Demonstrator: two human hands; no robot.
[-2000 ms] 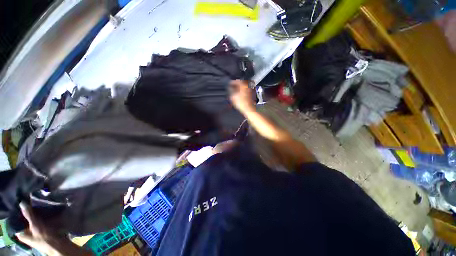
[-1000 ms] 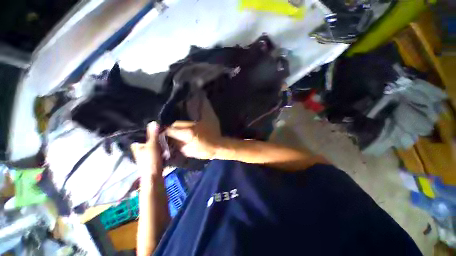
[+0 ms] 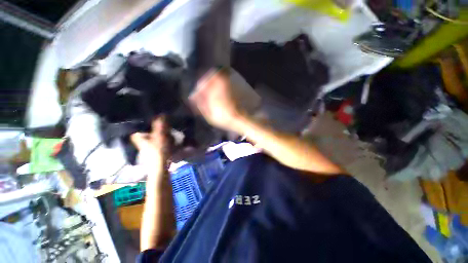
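Note:
Dark garments lie on the white worktable (image 3: 102,42). My right hand (image 3: 216,97) is raised at the middle, shut on a dark grey garment part (image 3: 213,38) that stretches upward from it, blurred by motion. My left hand (image 3: 155,139) is at the near edge of a crumpled black garment (image 3: 141,90), fingers against the cloth; whether it grips is unclear. A flat black garment pile (image 3: 277,69) lies right of my right hand. Pale grey and white cloth (image 3: 95,149) lies left of my left hand.
Blue crate (image 3: 186,192) and green crate (image 3: 128,195) are below the table edge. A grey-black bundle (image 3: 436,138) is at the right by wooden shelving. A red item (image 3: 345,113) is above the littered floor. A green piece (image 3: 45,155) lies at the left.
My right hand has moved up and away from my left hand, lifting a dark grey part. The left hand has stayed near the same place. The view has shifted left.

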